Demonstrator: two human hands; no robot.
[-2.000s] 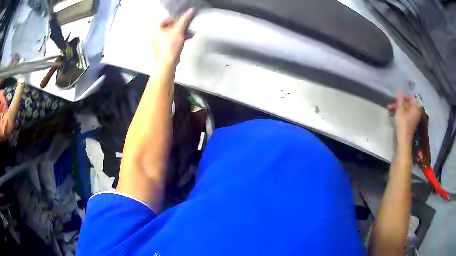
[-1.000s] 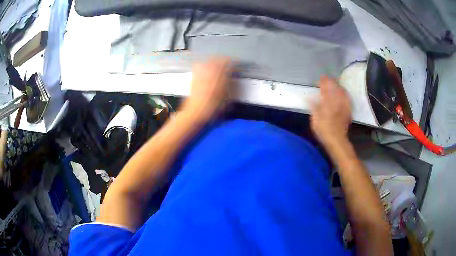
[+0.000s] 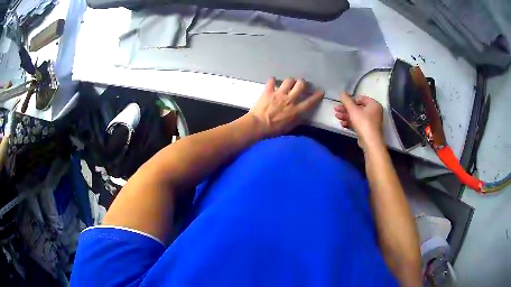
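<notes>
A light-grey garment panel (image 3: 235,53) lies flat on the white table, its long near edge along the table's front. A squarish grey piece with folds (image 3: 162,31) lies at its left end. My left hand (image 3: 280,106) rests palm down with fingers spread on the panel's near edge. My right hand (image 3: 361,115) is at the panel's near right edge, fingers curled; whether they pinch the cloth cannot be told. The iron (image 3: 414,101), with a brown handle and orange-red sleeve, stands just right of my right hand.
The dark padded sleeve board (image 3: 235,4) runs along the back. Grey cloth (image 3: 465,33) lies at the back right. On the left, a neighbouring table holds another iron (image 3: 45,92) and a brown block (image 3: 47,35). Dark cloth (image 3: 101,151) hangs below the table at left.
The panel, a blurred strip between both hands two seconds ago, now lies flat. My left hand has moved right, close to my right hand, and both are steadier.
</notes>
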